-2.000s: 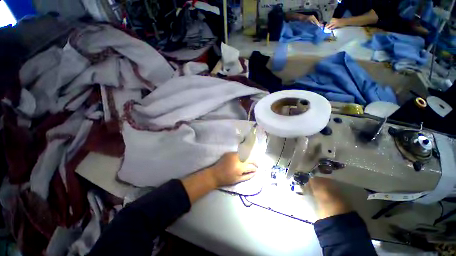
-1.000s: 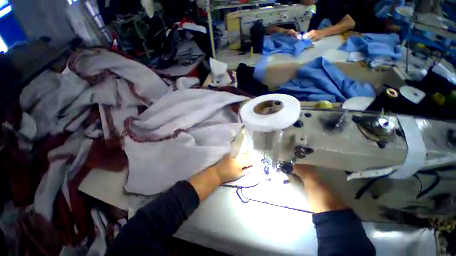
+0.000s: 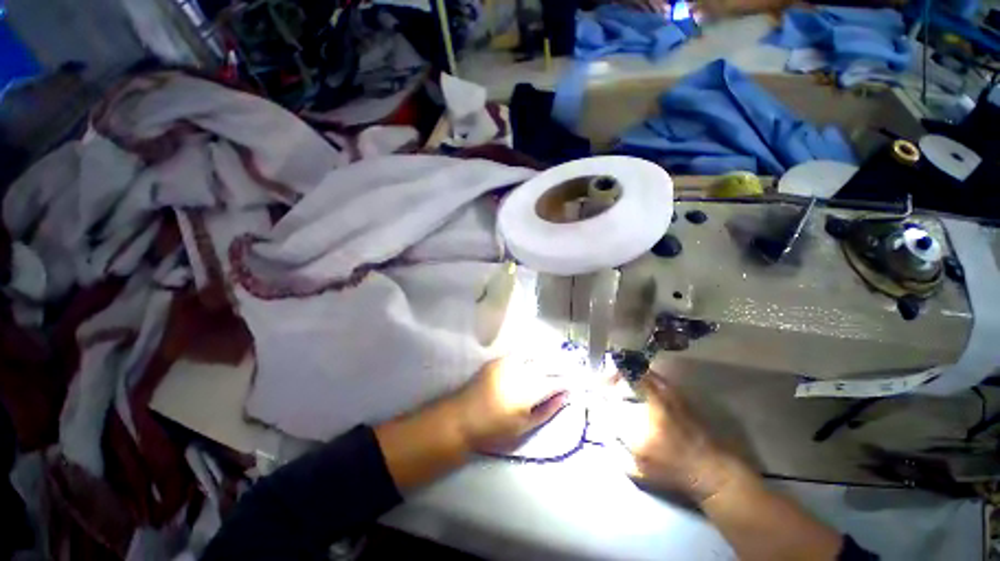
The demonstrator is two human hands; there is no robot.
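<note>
A pale garment piece [image 3: 351, 340] with a brown-red serged edge lies on the machine table, left of the needle area. My left hand [image 3: 510, 405] rests on its right end, fingers near the presser foot. My right hand [image 3: 663, 438] is beside the needle area on the right, fingertips washed out by the lamp. I cannot tell whether it grips cloth. A dark edge line curves between and below the hands. The white tape roll [image 3: 647, 219] sits above the needle, and a narrow white strip hangs from it towards the needle.
The cream machine head [image 3: 768, 307] extends right, with a round metal part [image 3: 916, 247] and a tape measure [image 3: 866, 386]. Heaped garment pieces [image 3: 252, 132] fill the left. Blue cloth [image 3: 735, 126] lies on the table beyond. Thread cones stand behind the head. Part of another person's arm shows at the top.
My right hand has come from behind the needle area to its near side, closer to my left hand. My left hand has shifted slightly. The view has moved, too.
</note>
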